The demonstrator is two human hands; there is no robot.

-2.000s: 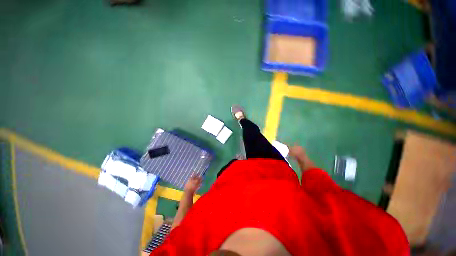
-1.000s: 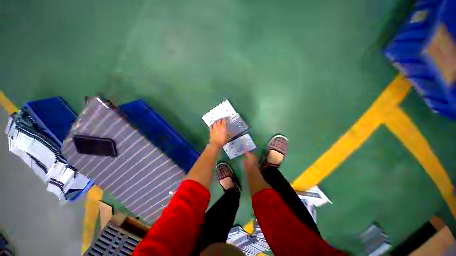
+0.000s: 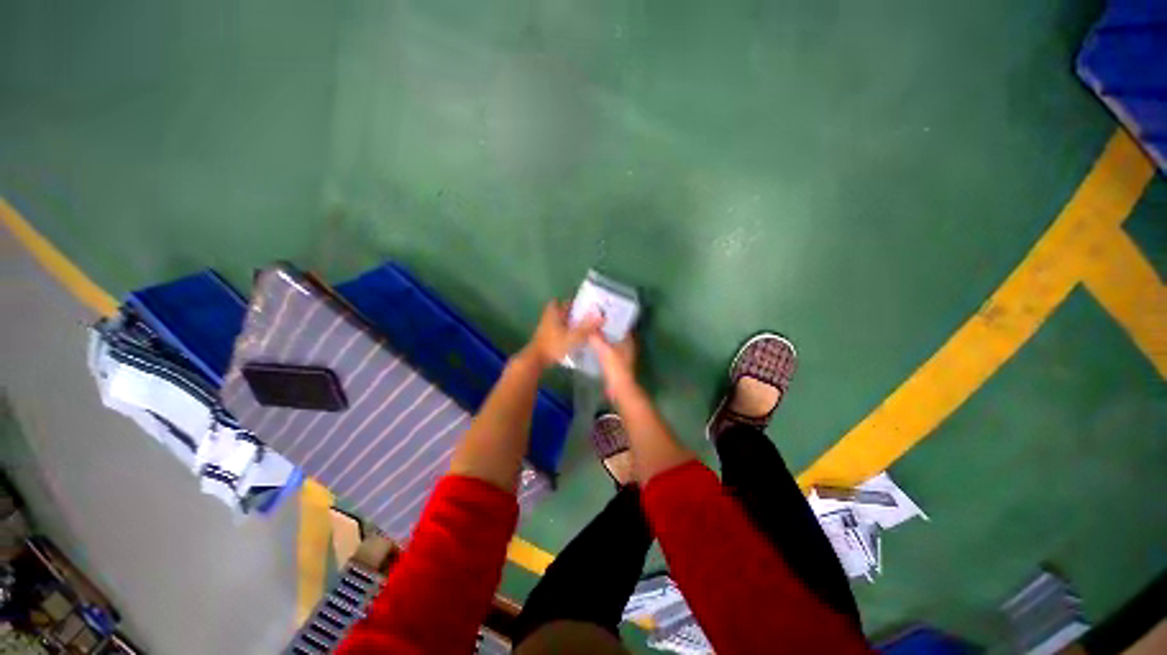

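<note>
A small nested stack of silver-white stamped brackets (image 3: 607, 305) is held in front of my feet, over the green floor. My left hand (image 3: 555, 338) grips its left side and my right hand (image 3: 614, 353) is on its lower right side. The fingers are slightly blurred. I cannot tell whether the stack touches the floor. More loose brackets (image 3: 851, 527) lie in an overlapping pile beside my right leg.
A striped grey pad (image 3: 358, 429) with a dark phone-like object (image 3: 294, 386) lies on blue crates (image 3: 442, 346) at left. A part-covered crate of brackets (image 3: 173, 410) stands further left. Another blue crate (image 3: 1133, 77) is at upper right. Yellow lines (image 3: 973, 346) cross the floor.
The brackets lying apart on the floor in front of my feet are now together in one stack between my hands. My hands have come together. The view has shifted, and the upper-right crate is mostly out of view.
</note>
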